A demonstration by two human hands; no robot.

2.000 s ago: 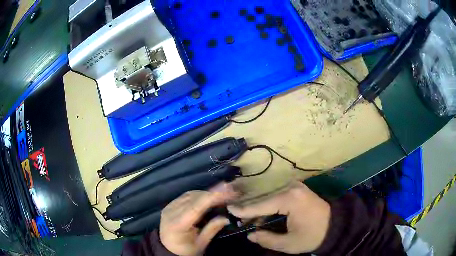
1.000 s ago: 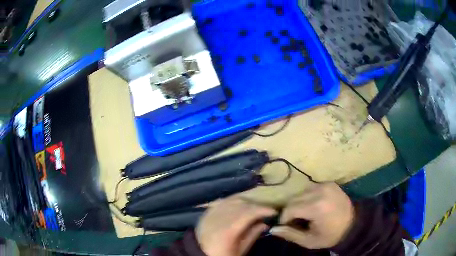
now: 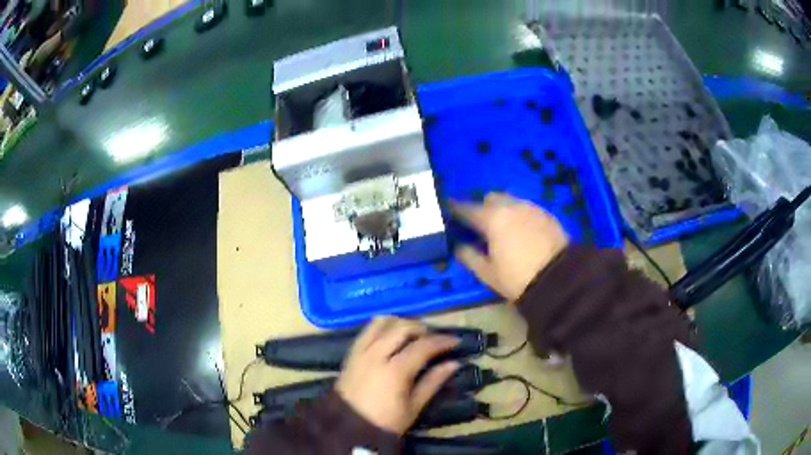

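Note:
Several long matte black strips (image 3: 302,350) lie side by side on the tan board, with thin wires at their ends. My left hand (image 3: 387,369) is over the strips, fingers bent and spread, partly covering them. My right hand (image 3: 516,244) reaches into the blue tray (image 3: 373,305), just right of the white-grey screw feeder (image 3: 298,169). Its thumb and fingers are apart around a dark spot, slightly blurred; no held part can be made out. Small black caps (image 3: 483,147) lie loose in the tray.
A grey dimpled tray (image 3: 622,71) with black parts stands at the upper right. The black electric screwdriver (image 3: 738,253) and a crumpled clear bag (image 3: 769,169) are at the right. A glossy black printed sheet (image 3: 169,355) lies left, bearing dark strips.
My hands were together at the lower centre over a small dark part; now they are apart. My right hand has moved up into the blue tray, my left onto the strips. The view has shifted upward.

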